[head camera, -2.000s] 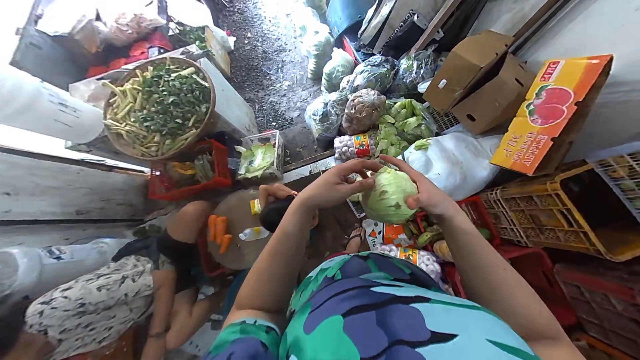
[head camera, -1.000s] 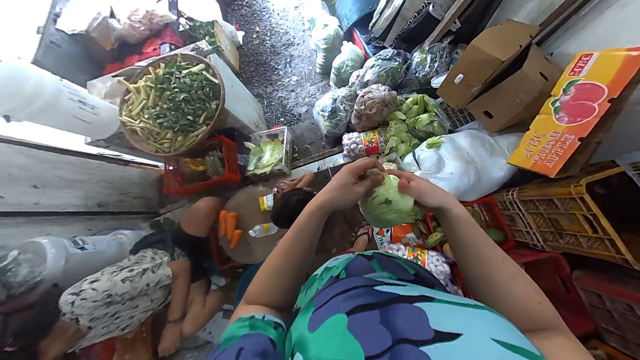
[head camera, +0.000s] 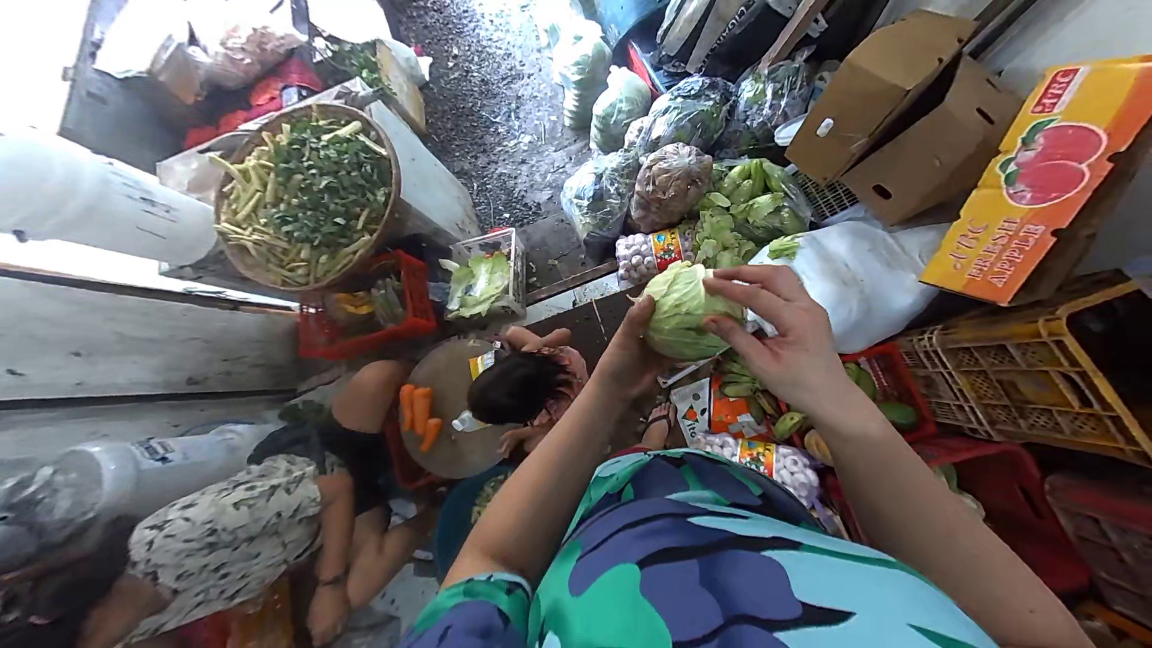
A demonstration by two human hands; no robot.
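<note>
A pale green head of cabbage or lettuce [head camera: 686,315] is held up in front of my body. My left hand [head camera: 634,346] grips it from the left side and below. Over its right side lies my right hand [head camera: 778,328], its fingertips touching the outer leaves and its fingers partly spread. Below and behind the head, net bags of garlic [head camera: 781,470] and green produce lie close by. Another net bag of garlic [head camera: 637,257] and a bag of leafy greens [head camera: 760,202] are just beyond it.
Two people sit at the left, near a round board [head camera: 459,405] with carrots [head camera: 419,409]. A round basket of vegetables [head camera: 393,193] stands behind a red crate [head camera: 328,337]. Cardboard boxes [head camera: 877,99] and yellow crates [head camera: 1017,378] stand at the right.
My right hand has shifted from the top of the head to its right side, its fingers more spread. My left hand has moved to the head's left side.
</note>
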